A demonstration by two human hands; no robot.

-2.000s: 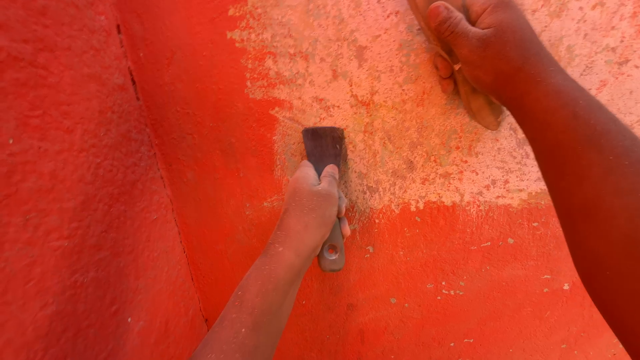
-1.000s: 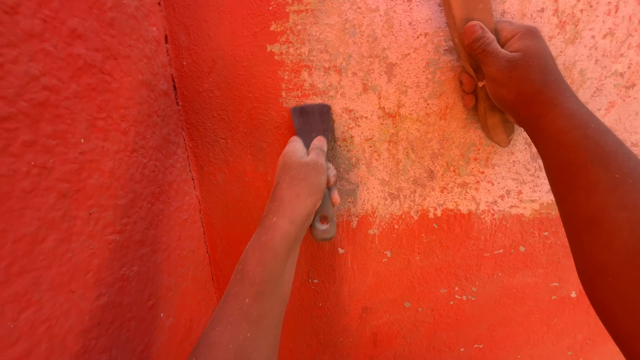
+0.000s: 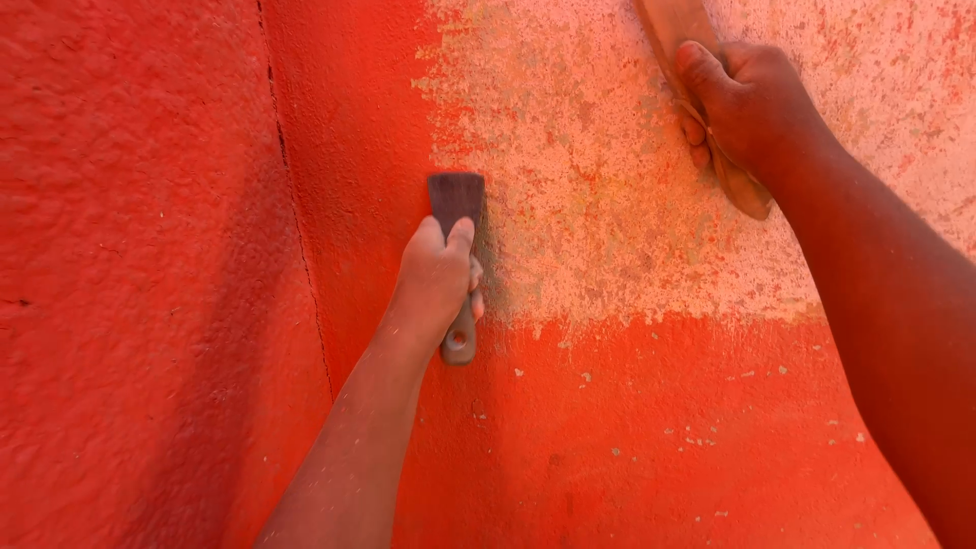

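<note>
My left hand (image 3: 442,267) is closed round the handle of a paint scraper (image 3: 457,194), its wide dark blade pointing up. The blade lies at the left border of a scraped patch (image 3: 595,191), where pale pink and tan show through the red paint. The handle's end with its hole shows below my fingers. At the upper right, my right hand (image 3: 743,103) grips a long flat reddish-brown tool (image 3: 679,30), whose kind I cannot tell. Its upper part runs out of view, and its rounded lower end shows below my hand, over the scraped patch.
Red painted wall (image 3: 648,442) with small pale chips lies below the patch. On the left, a rough red wall (image 3: 137,229) meets it at a corner marked by a thin dark crack (image 3: 282,145). A soft shadow falls on the left wall.
The scraper in my left hand was lower beside the patch two seconds ago and is now higher against its left border. My right hand still holds the long tool. The view has shifted left.
</note>
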